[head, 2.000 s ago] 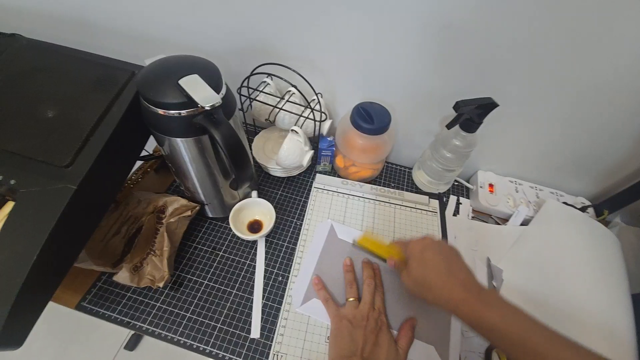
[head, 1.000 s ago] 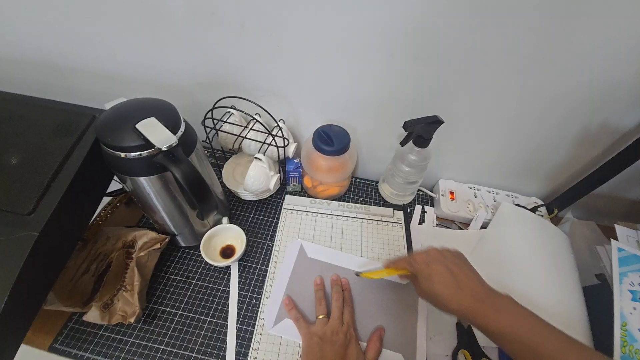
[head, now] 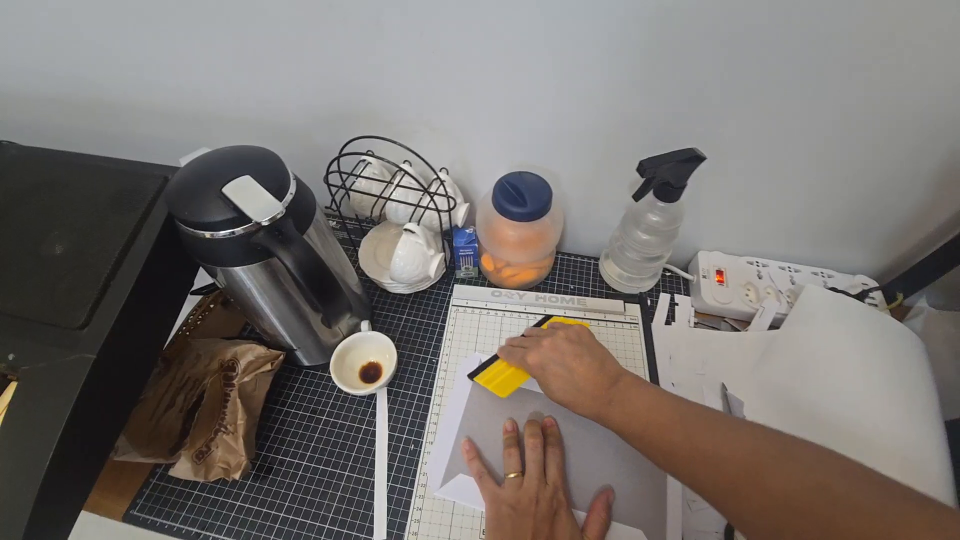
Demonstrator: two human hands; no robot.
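Observation:
A yellow squeegee with a black felt edge (head: 501, 377) is gripped in my right hand (head: 566, 367), over the far edge of a grey board (head: 615, 435). White paper (head: 459, 420) borders the board, with flaps at its corners. Flat on the grey surface, fingers spread, rests my left hand (head: 529, 480), a ring on one finger. Board and paper lie on a white gridded paper trimmer base (head: 465, 330). To the left, a white cup (head: 363, 363) holds a little dark liquid, and a white strip (head: 381, 465) lies below it.
A steel thermos jug (head: 277, 255) and a crumpled brown paper bag (head: 217, 412) are at left. Behind stand a wire rack (head: 390, 180) of white cups, a blue-lidded jar (head: 521, 232) and a spray bottle (head: 646, 232). A power strip (head: 780, 285) and white sheets (head: 840, 397) lie at right.
My right hand has moved left along the board's far edge, and the squeegee now shows its broad face. My left hand stays flat on the board.

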